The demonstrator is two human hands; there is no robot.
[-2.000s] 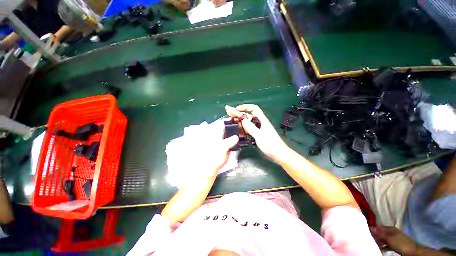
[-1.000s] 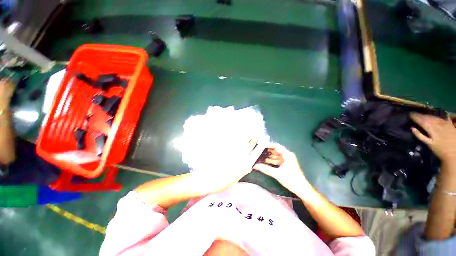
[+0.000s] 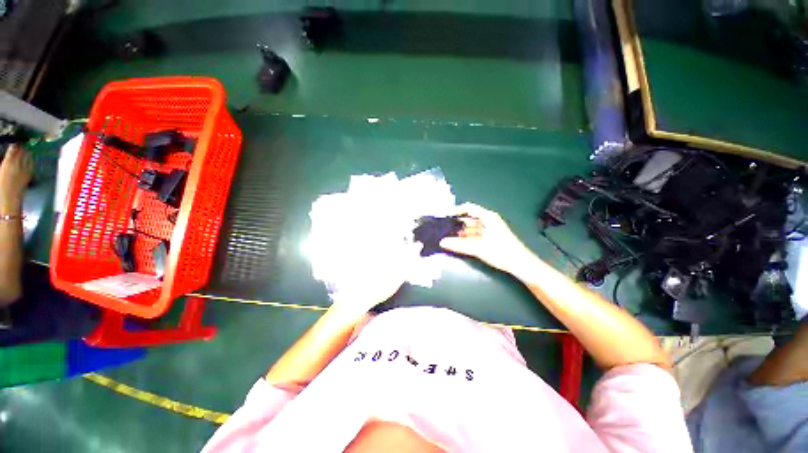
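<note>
A power adapter [image 3: 434, 234], black with its cord bunched around it, is in my right hand [image 3: 483, 237], over the right side of a pile of white sheets or bags [image 3: 359, 232]. The white pile is overexposed and lies on the green bench in front of me. My left hand [image 3: 383, 281] is at the lower part of the pile and blends into its glare, so its fingers and any hold cannot be made out.
A red plastic basket [image 3: 226, 164] with several black adapters stands at left. A tangled adapter pile [image 3: 709, 234] lies at right. Adapters [image 3: 273, 71] lie on the green belt beyond. A yellow-edged frame [image 3: 645, 97] is at upper right. Another person's arm [image 3: 11, 230] shows at far left.
My right hand has moved up and now holds the adapter over the white pile. My left hand has moved away from it, down and left. The other person's hand has left the right-hand pile.
</note>
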